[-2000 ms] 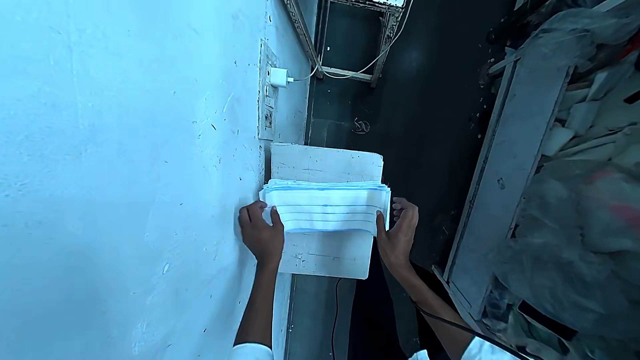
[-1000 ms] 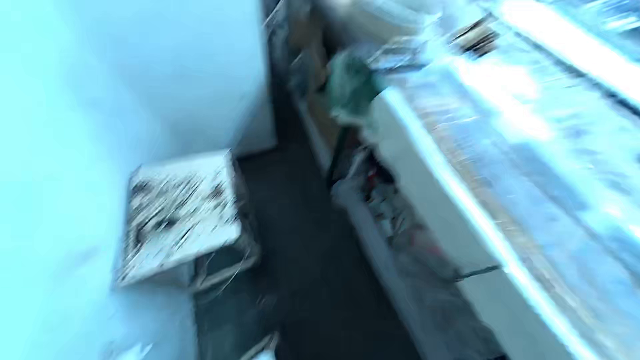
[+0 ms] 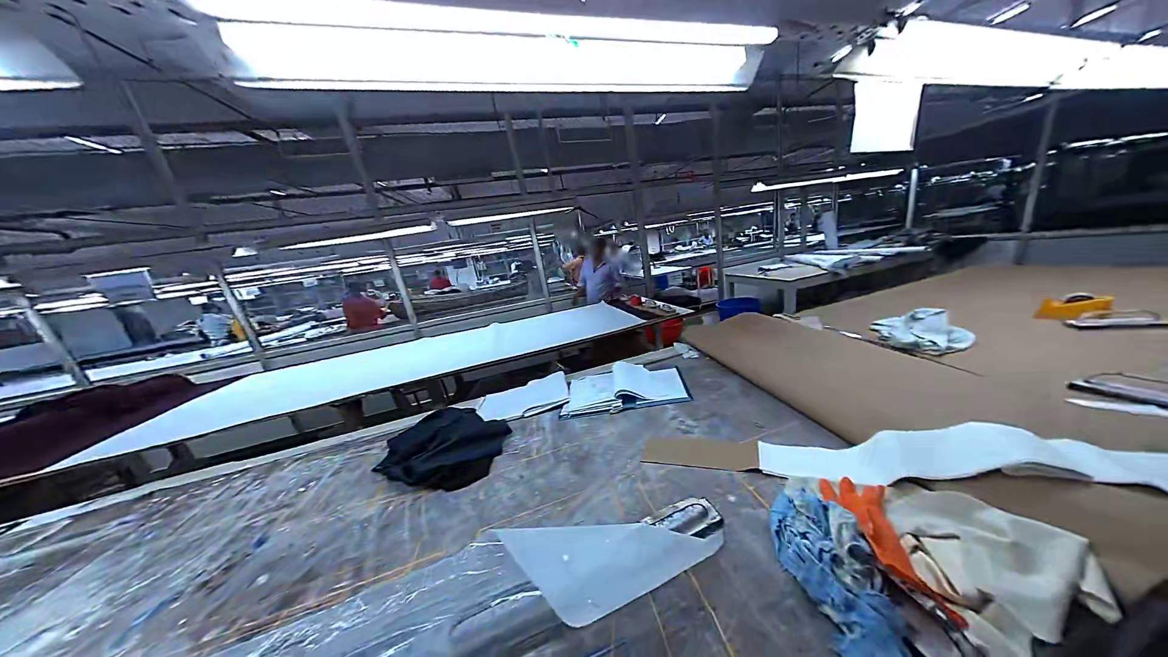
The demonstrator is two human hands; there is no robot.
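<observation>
Neither my left hand nor my right hand shows in the head view now. On the near worktable lie a translucent white sheet [image 3: 610, 564], a dark crumpled cloth [image 3: 444, 449] and an open book with white pages [image 3: 628, 387]. A long white strip of paper or fabric [image 3: 958, 452] runs across the right side. Below it, an orange rubber glove [image 3: 871, 525] rests on a heap of blue cloth [image 3: 826, 566] and beige cloth [image 3: 995, 557].
Brown paper [image 3: 821, 374] covers the table at the right, with an orange tape dispenser [image 3: 1075, 307] and a folded cloth [image 3: 923, 330] on it. Beyond stands a long white-topped table [image 3: 438, 370]. A person [image 3: 599, 274] stands behind it, near a blue bin [image 3: 738, 307].
Two seconds ago both my hands held a stack of pleated white sheets over a board by a wall; hands and stack are now out of view. The view has swung up and across the room.
</observation>
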